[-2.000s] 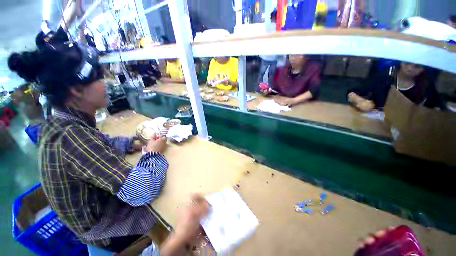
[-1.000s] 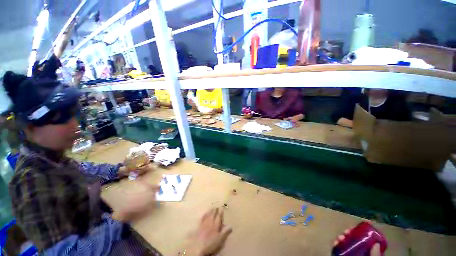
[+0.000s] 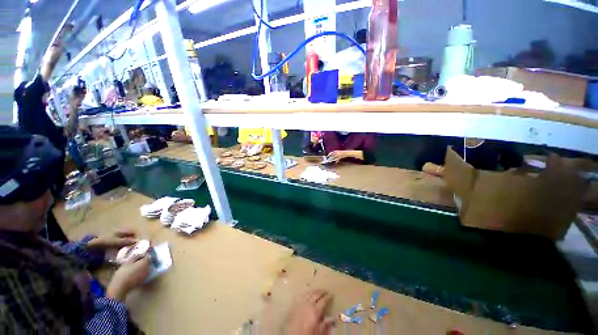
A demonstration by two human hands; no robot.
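My left hand is at the bottom edge, slightly blurred, over the tan bench. Its fingers look apart and I see nothing in them. Just right of it lie several small silver fittings with blue ends, not touched by the hand. My right hand is out of the picture. A small red tip shows at the bottom edge, probably the squeeze bottle. The white square plate is at the left in front of the neighbouring worker, whose hands hold a round part over it.
Round parts with crumpled white cloth lie near the white shelf post. The green belt runs behind the bench edge. A brown carton stands across it. The shelf holds drink bottles. Workers sit opposite.
My left hand let go of the plate, which passed left to the neighbour, and has moved nearer the fittings. The red bottle and my right hand have dropped out at the bottom. The view has shifted.
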